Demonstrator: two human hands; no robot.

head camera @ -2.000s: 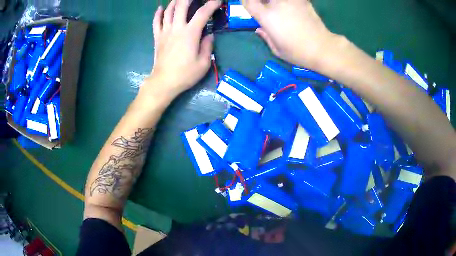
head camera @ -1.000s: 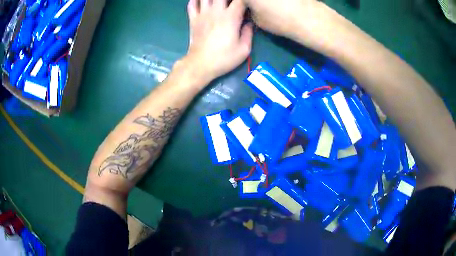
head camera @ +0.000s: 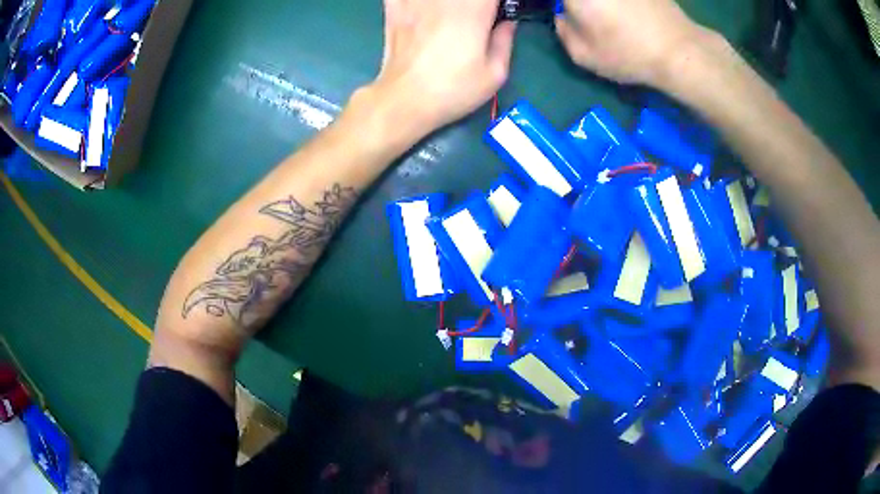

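Observation:
My left hand (head camera: 449, 48) is at the top edge, its fingertips cut off by the frame. My right hand (head camera: 618, 39) is just right of it, also partly cut off. Between them a small part of a black housing (head camera: 529, 10) shows, with a bit of blue at its right end. Both hands touch or hold it; most of it is out of view. A loose pile of blue battery packs (head camera: 526, 246) with white or cream strips and red leads lies below the hands on the green bench (head camera: 318, 338).
A brown cardboard box (head camera: 145, 106) filled with blue packs stands at the upper left. A dark object (head camera: 772, 34) lies at the upper right. A yellow floor line (head camera: 77, 256) and red and blue items (head camera: 43, 444) show at lower left. A brown cardboard piece (head camera: 259, 425) is near my left sleeve.
The view has shifted, so the box sits farther up and left. The hands have come closer together than two seconds ago. The right hand now sits right of the left, no longer hidden behind it.

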